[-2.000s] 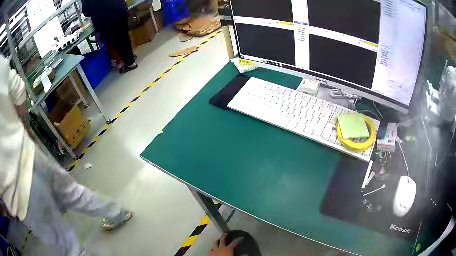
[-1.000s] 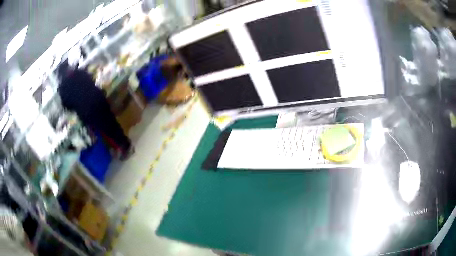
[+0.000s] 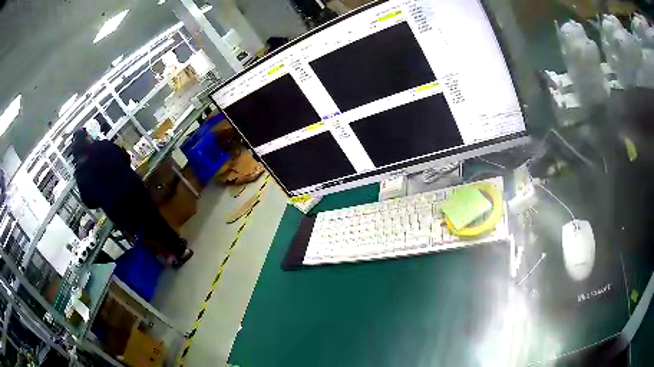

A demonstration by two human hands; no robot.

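Neither of my hands is in the picture. A white keyboard [image 3: 387,231] lies on the green-matted bench [image 3: 358,301] in front of me. A yellow tape roll [image 3: 495,215] with pale green notes [image 3: 465,208] inside it rests on the keyboard's right end. A wide monitor [image 3: 373,93] stands behind the keyboard and shows dark panes on a white screen. A white mouse [image 3: 578,249] with a thin cable lies on the black mouse pad [image 3: 599,290] at the right. Glare blurs the small items left of the mouse.
White cameras [image 3: 577,61] stand at the upper right. A small white box [image 3: 392,188] sits below the monitor. A person in dark clothes [image 3: 125,193] stands at the left beside a bench with blue crates [image 3: 138,269]. Black-yellow tape [image 3: 215,279] marks the floor.
The view has turned and tilted upward, showing more of the room. The hand on a dark round object at the bottom and the person in light clothing at the left are out of view.
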